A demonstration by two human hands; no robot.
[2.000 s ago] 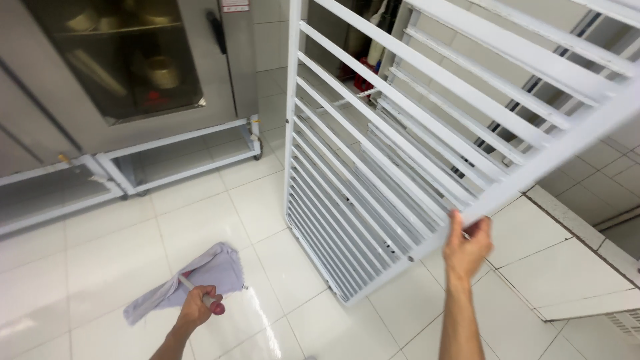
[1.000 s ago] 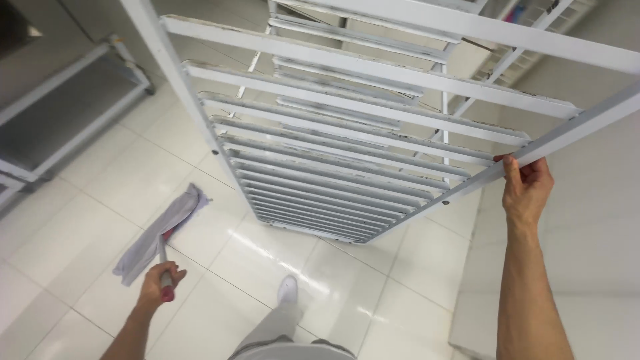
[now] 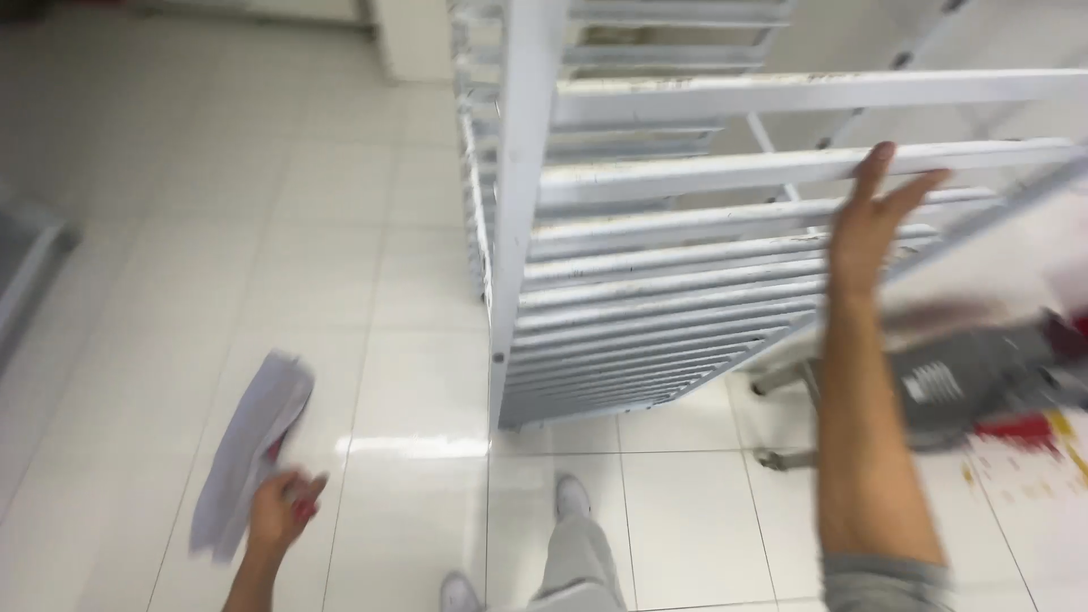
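Observation:
My left hand is closed round the red-tipped handle of a floor squeegee or mop, whose head is draped in a grey-purple cloth on the tiled floor at lower left. At right, my right hand lies against the slats of a tall white metal tray rack, fingers spread over one slat, thumb apart; it does not grip the frame. The rack stands upright at centre and right, with rust or dirt marks on its slats.
Under my right forearm, a grey machine or appliance with short legs stands on the floor, red and yellow marks beside it. A metal stand's corner shows at far left. White tiles cover the floor, and my shoes are at bottom centre.
My right hand has gone from the rack's side rail to its slats. The rack has turned relative to the floor. The grey machine has come into view as the view swung.

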